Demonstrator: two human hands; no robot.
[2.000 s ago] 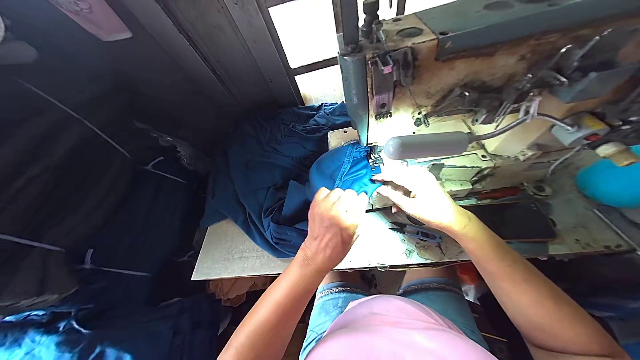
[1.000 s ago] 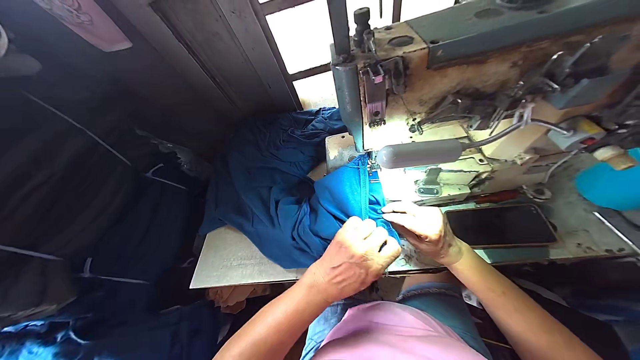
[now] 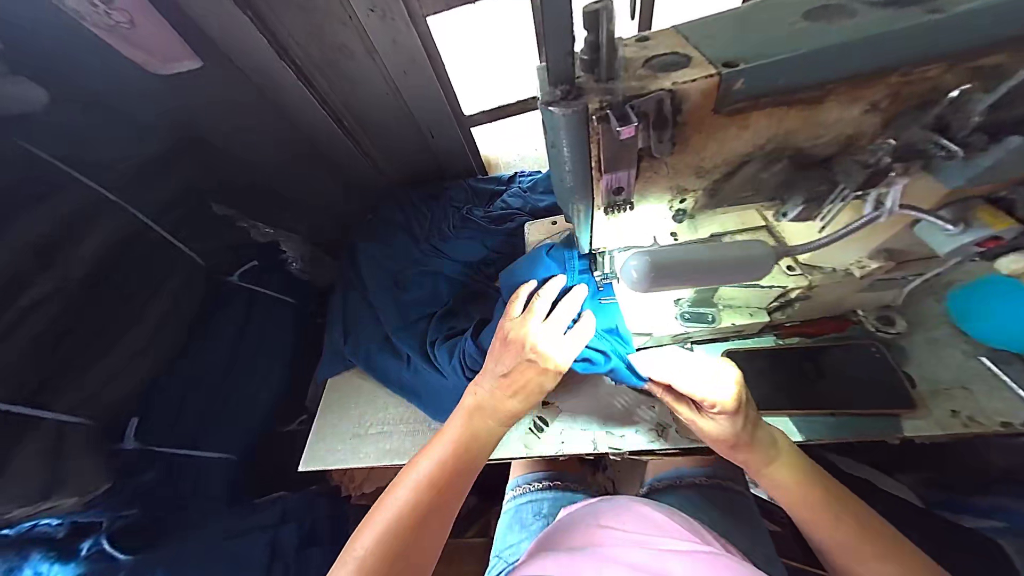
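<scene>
Blue fabric (image 3: pixel 408 288) lies bunched on the left of the sewing machine table, and its brightly lit edge runs under the needle and presser foot area (image 3: pixel 602 272) of an industrial sewing machine (image 3: pixel 760 152). My left hand (image 3: pixel 534 340) rests on the cloth with its fingers spread, just left of and below the foot. Between the thumb and fingers of my right hand (image 3: pixel 704 392) is pinched the near corner of the cloth, below the lamp. A grey lamp head (image 3: pixel 696 266) on a flexible neck lights the spot beside the needle.
A dark smartphone (image 3: pixel 820 378) lies right of my right hand. Beyond it sits a turquoise round object (image 3: pixel 988 312). The pale tabletop (image 3: pixel 360 424) ends close to my lap. Dark cloth bundles with white ties (image 3: pixel 184 452) are piled at the left, and a barred window (image 3: pixel 488 64) stands behind.
My left hand has moved up and left from the near edge of the cloth to lie spread on it beside the foot. The right hand still pinches the cloth, a little lower.
</scene>
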